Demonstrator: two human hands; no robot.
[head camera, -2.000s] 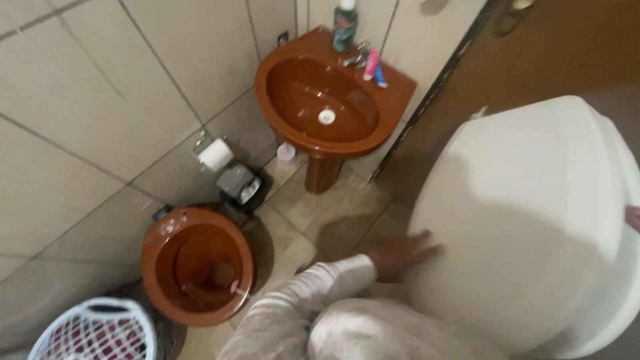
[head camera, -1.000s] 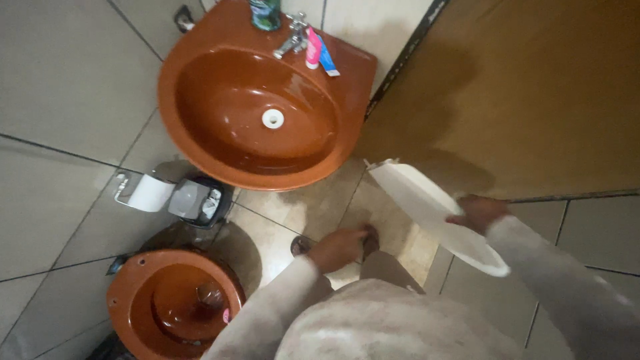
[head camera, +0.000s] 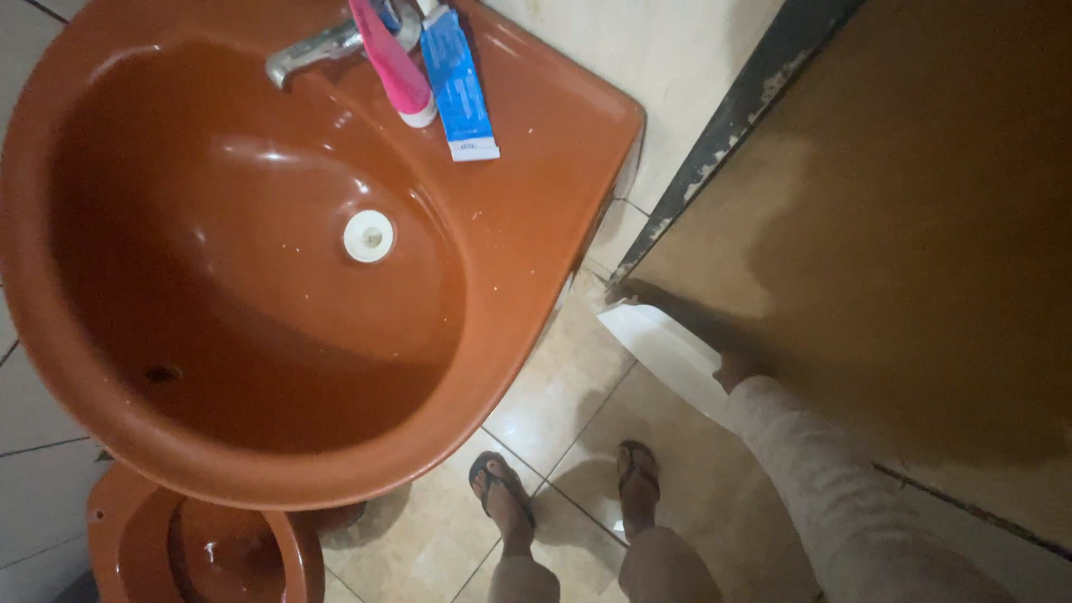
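My right hand (head camera: pixel 742 370) is shut on the edge of a white toilet seat (head camera: pixel 662 350), low beside the brown door. The seat is seen nearly edge-on, and my sleeve hides its lower end. My left hand is out of view. To the left, a reddish-brown washbasin (head camera: pixel 536 226) fills much of the view, with a white drain fitting (head camera: pixel 368 236) in its bowl. On its ledge lie a pink tube (head camera: pixel 394 67) and a blue tube (head camera: pixel 460 88) beside the metal faucet (head camera: pixel 314 52).
A reddish-brown toilet bowl (head camera: pixel 301 553) stands at the lower left, partly under the basin's rim. The brown door (head camera: pixel 921 226) and its dark, chipped frame (head camera: pixel 737 126) are on the right. My feet in flip-flops (head camera: pixel 638 469) stand on the tiled floor (head camera: pixel 544 410).
The view has moved in over the washbasin. My left hand, seen a second ago near my legs, has left the view. The white seat, broadside two seconds ago, is now nearly edge-on in my right hand.
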